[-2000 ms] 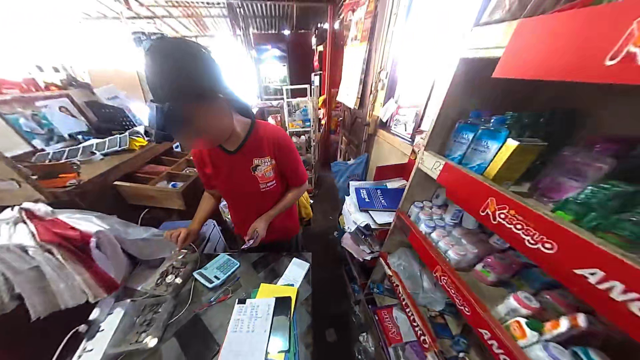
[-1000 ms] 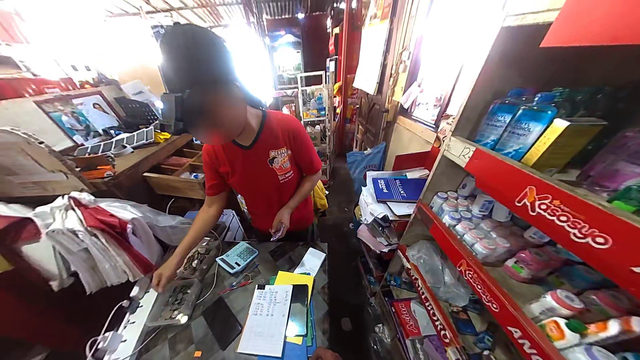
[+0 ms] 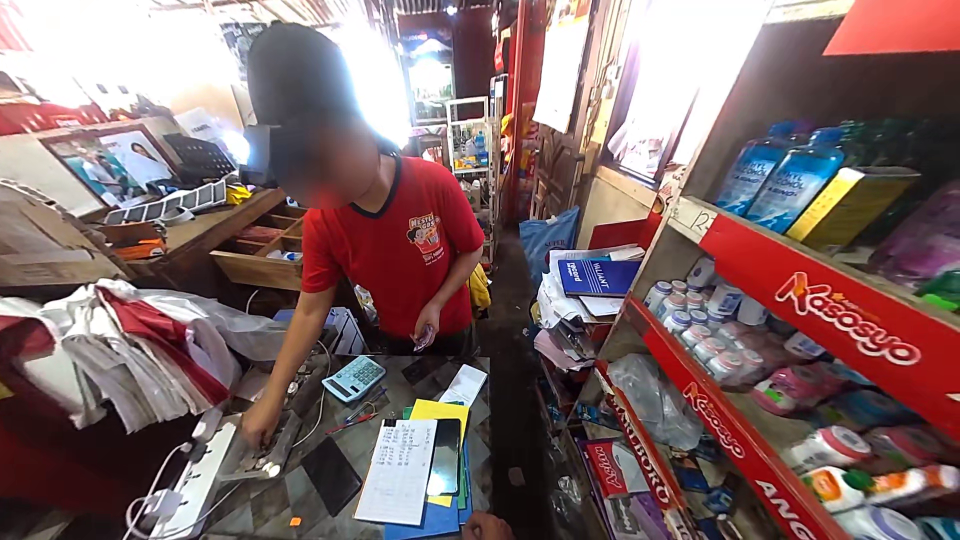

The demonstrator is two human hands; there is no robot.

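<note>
At the bottom edge, part of a hand, apparently my right hand, shows beside the blue folder; its fingers are mostly cut off. My left hand is out of view. Near my hand, a handwritten sheet of lined paper and a dark smartphone lie on yellow, green and blue folders. A light-blue calculator, pens and a dark flat object are farther left. Opposite, a person in a red shirt reaches one hand into a coin tray; the other holds what looks like folded banknotes.
A white power strip with cables lies at the table's left side, below hanging plastic bags. Shelves of bottles and jars stand close on the right. Papers and a blue record book are stacked beside the aisle.
The other person's reaching hand has moved from the far part of the coin trays to the near tray. Part of my hand has come into view at the bottom edge since the earliest frame.
</note>
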